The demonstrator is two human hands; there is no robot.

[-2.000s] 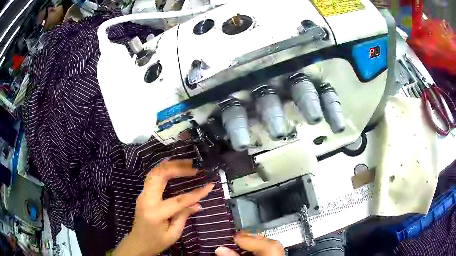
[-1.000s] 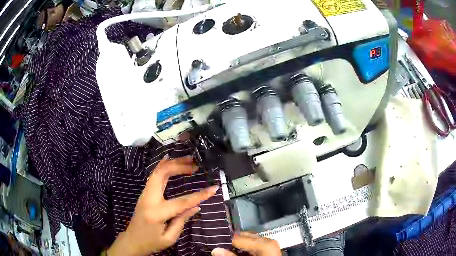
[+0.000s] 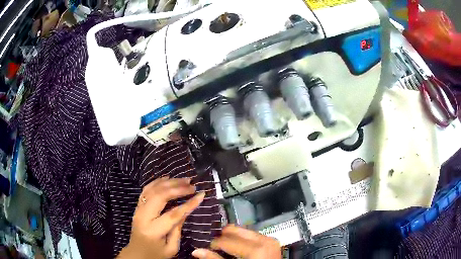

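Observation:
A dark striped garment piece [image 3: 202,217] lies at the left end of the white overlock machine [image 3: 242,45], running up to the presser foot area [image 3: 194,146]. My left hand [image 3: 162,215] lies on the cloth below the foot, palm down, its fingers bent and close together over the fabric. My right hand [image 3: 240,245], partly cut off by the bottom edge, pinches the cloth's right edge between thumb and fingers. The needle itself cannot be made out.
A heap of striped cloth [image 3: 71,126] lies left and behind. A metal-framed recess [image 3: 275,200] is right of the cloth, with a ruled tape [image 3: 338,196] beside it. A cream cloth [image 3: 406,152], red-handled scissors [image 3: 439,101] and a blue basket [image 3: 434,205] are at the right.
The view has shifted, so the machine sits further left and slightly higher. My left hand has moved down from the foot. My right hand has moved left along the cloth's lower edge.

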